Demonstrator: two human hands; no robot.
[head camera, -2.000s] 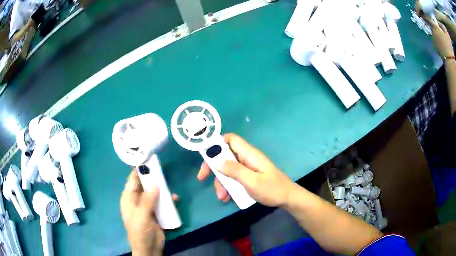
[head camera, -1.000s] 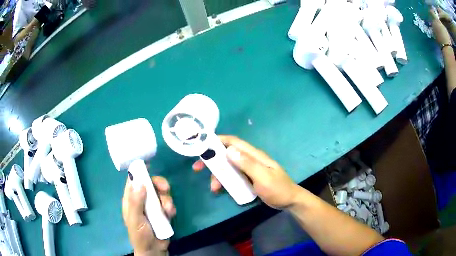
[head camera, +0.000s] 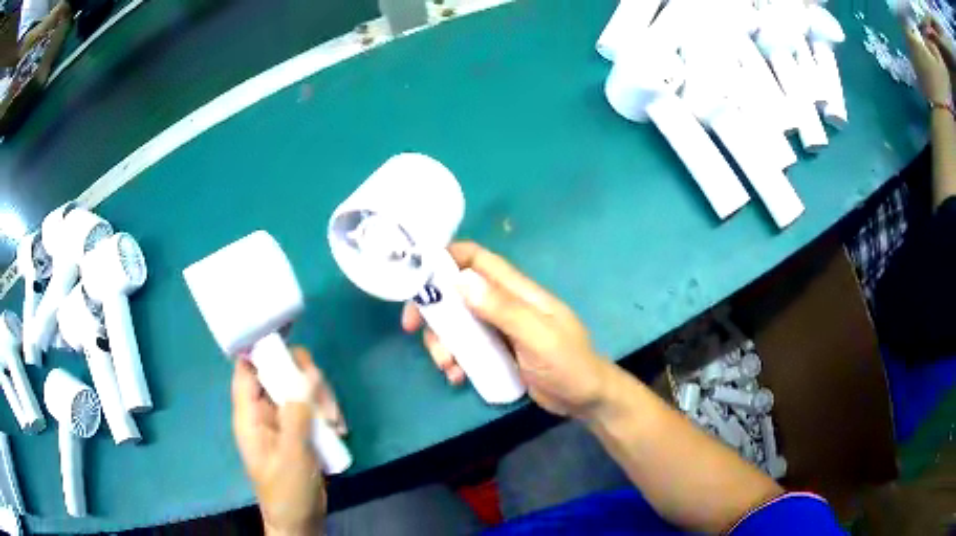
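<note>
A white handheld fan (head camera: 245, 293) is in my left hand (head camera: 281, 440), its drum head turned side-on and its handle slanting down to the right. A second white fan (head camera: 404, 225) is in my right hand (head camera: 535, 335). Its open ring faces down-left, and the inside of the ring looks blurred. The dark display window (head camera: 428, 294) on its handle shows small pale marks. My right thumb lies on the handle just beside the display. Both fans are held above the green bench, apart from each other. The left fan's display is not visible.
White fans (head camera: 124, 314) lie close together at the left. A heap of white fans (head camera: 697, 157) lies at the upper right. A brown box (head camera: 828, 366) with white parts stands below the bench edge. Another person's arm (head camera: 931, 79) is at the far right. A metal post (head camera: 404, 15) stands behind the pale strip.
Both fans have tilted; the left one has turned from facing up to side-on. The right fan's head has moved up and its ring has turned left. Pale marks now show on its display.
</note>
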